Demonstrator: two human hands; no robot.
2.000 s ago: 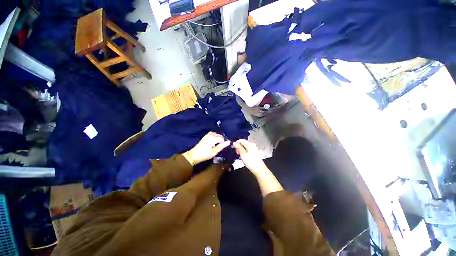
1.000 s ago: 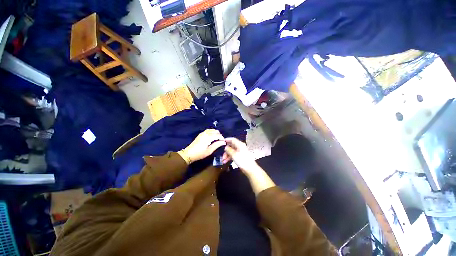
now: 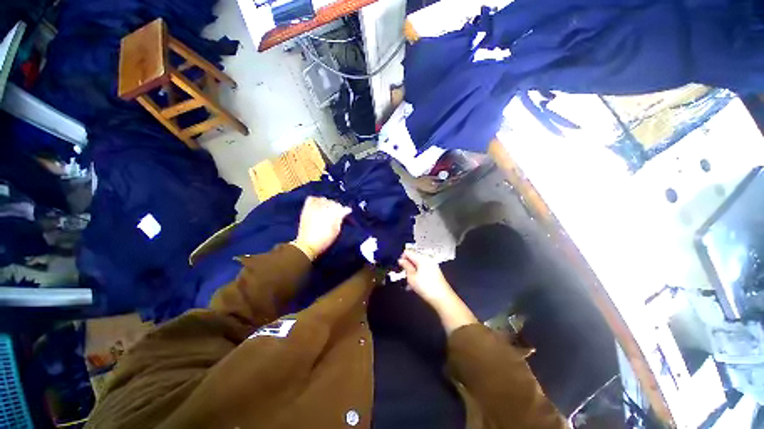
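Observation:
A navy cloth bundle (image 3: 285, 219) lies at my lap, beside a yellow-brown board (image 3: 289, 170). My left hand (image 3: 322, 224) is on the bundle with its fingers closed on the navy cloth. My right hand (image 3: 419, 272) is at the bundle's right edge, its fingertips pinched at the cloth edge near a small pale piece. Whether the fingers hold the pale piece or the cloth is too small to tell. A small white label (image 3: 369, 248) shows on the cloth between my hands.
A white table with a wooden edge (image 3: 536, 197) runs along the right, with a long navy heap (image 3: 586, 50) across its far end. A wooden stool (image 3: 144, 60) stands upper left. Navy piles (image 3: 159, 188) lie on the floor at left. A teal basket (image 3: 12, 381) is lower left.
My hands were together at the lap and are now apart. My left hand has moved up and left onto the bundle; my right has moved slightly right and down. The white label is now more visible.

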